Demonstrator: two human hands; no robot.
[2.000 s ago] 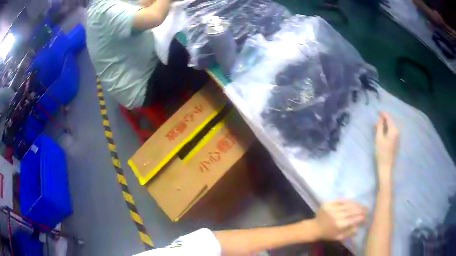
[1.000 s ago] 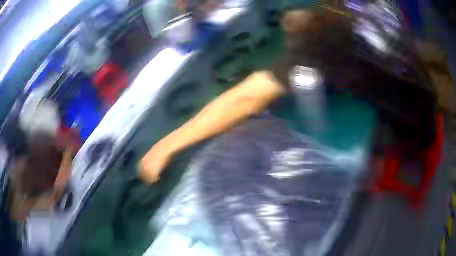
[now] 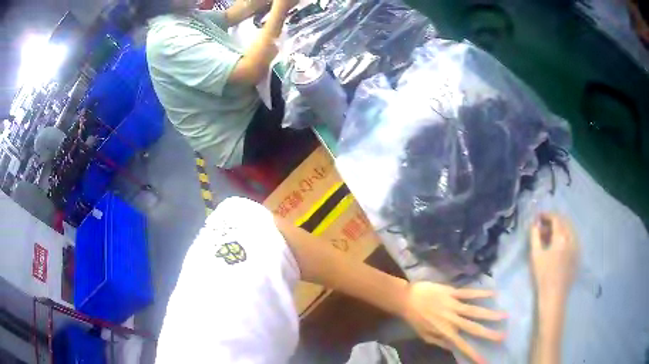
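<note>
A large clear polybag [image 3: 455, 170] of dark curved parts lies on the white foam sheet [image 3: 605, 234]. Thin dark parts spill from its right edge. My left hand [image 3: 452, 313] is palm down near the bench's front edge, below the bag, with fingers spread and nothing in it. My right hand [image 3: 555, 249] is over the foam to the right of the bag, with fingers curled. A small dark spot shows between its fingertips; I cannot tell whether it is a held part or shadow.
A grey bottle [image 3: 317, 85] stands by another dark-filled bag [image 3: 377, 35]. A person in pale green [image 3: 199, 78] sits beyond. A carton [image 3: 306, 192] is beside the bench. Black headbands [image 3: 612, 110] lie on the green conveyor [image 3: 548, 57]. A blue bin [image 3: 114, 256] is at left.
The view swung away to another bag and another person's arm, then came back. My left hand's fingers are now spread, and more of my white sleeve shows.
</note>
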